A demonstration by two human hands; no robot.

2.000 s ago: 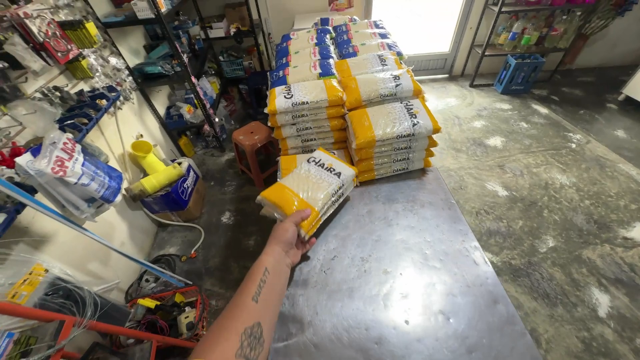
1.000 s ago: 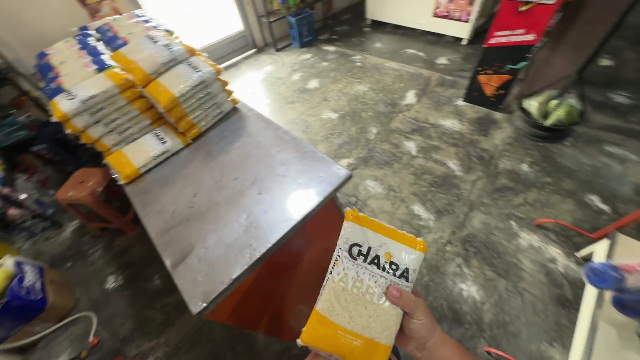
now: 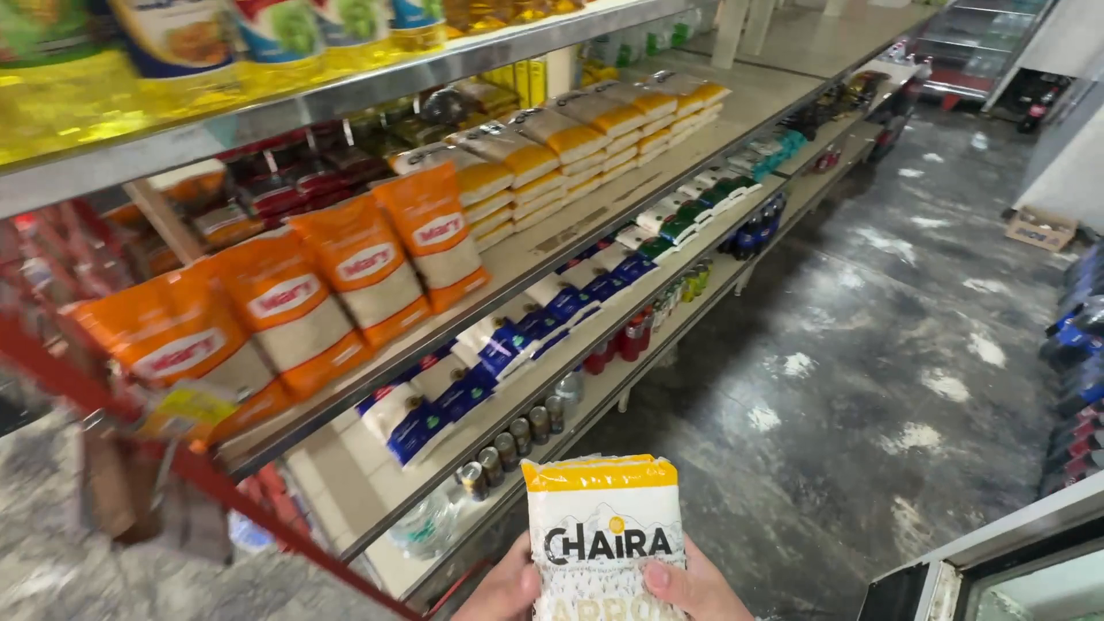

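Observation:
At the bottom centre of the head view, a Chaira rice bag (image 3: 604,526) with a yellow top stands upright between my hands. My left hand (image 3: 504,582) grips its left side, and my right hand (image 3: 694,582) grips its right side with the thumb on the front. The lower part of the bag is cut off by the frame. Beyond it, on the upper shelf, similar yellow and white bags (image 3: 561,138) lie flat in several stacks. Orange Mary bags (image 3: 354,259) stand upright in a row at the near left of that shelf.
Cooking oil bottles (image 3: 172,86) stand on the top shelf. Blue and white packages (image 3: 492,354) and metal cans (image 3: 509,448) sit on the lower shelves. A red shelf post (image 3: 216,492) rises at the left. An open-topped cardboard box (image 3: 1041,228) lies on the floor at the right.
The view has swung from the metal table to the shelves. Two seconds ago one hand was at the bags on the table; now both hands hold a Chaira bag.

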